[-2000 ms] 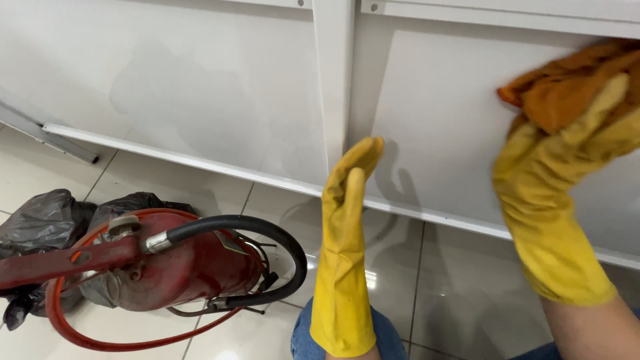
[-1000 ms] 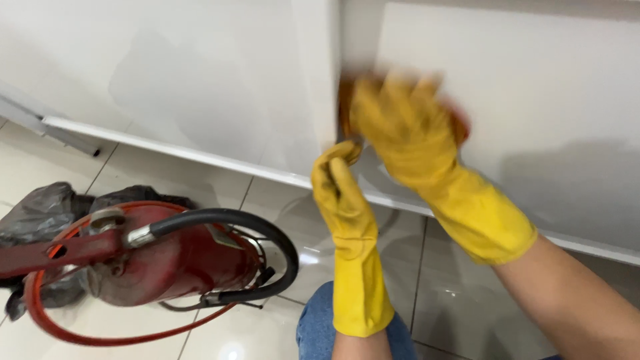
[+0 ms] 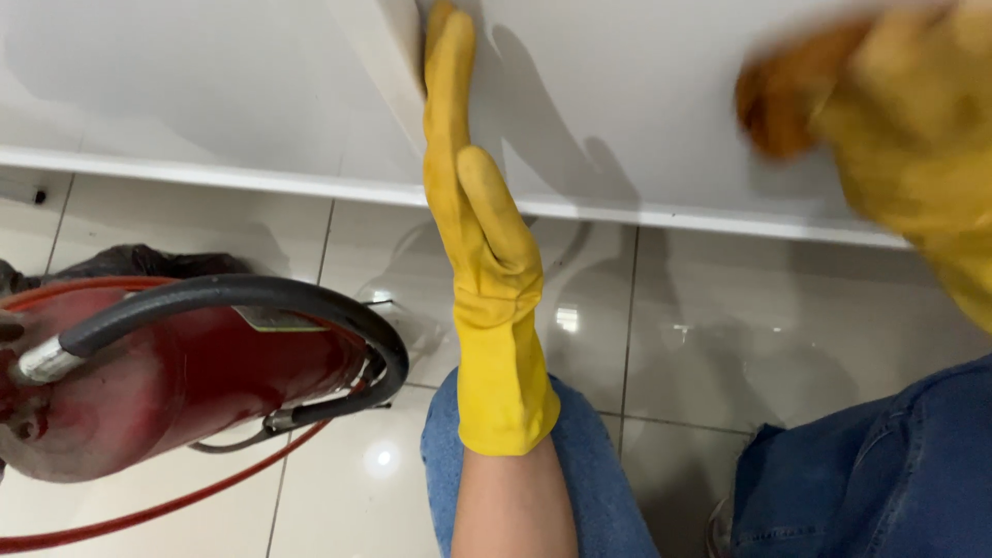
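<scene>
My left hand (image 3: 488, 225), in a yellow rubber glove, rests its edge along the white upright post (image 3: 387, 70) of a white panel (image 3: 589, 101). Its fingers point up, the thumb stands a little apart, and nothing is held. At the upper right my right hand (image 3: 914, 116), gloved alike and blurred by motion, holds an orange-brown cloth (image 3: 790, 93) at the panel's face. The fingertips of that hand are partly cut off by the frame's edge.
A red fire extinguisher (image 3: 217, 380) with a black hose (image 3: 256, 291) lies across the lower left, a red tube looping below it. Behind it is a black plastic bag (image 3: 147, 262). The panel's white bottom rail (image 3: 310, 184) runs above a glossy tiled floor (image 3: 682, 372). My jeans-clad knees are below.
My right hand, with the cloth, has moved right, away from the post and my left hand. The fingers of my left hand, bent a second ago, are now straight against the post. The view is closer.
</scene>
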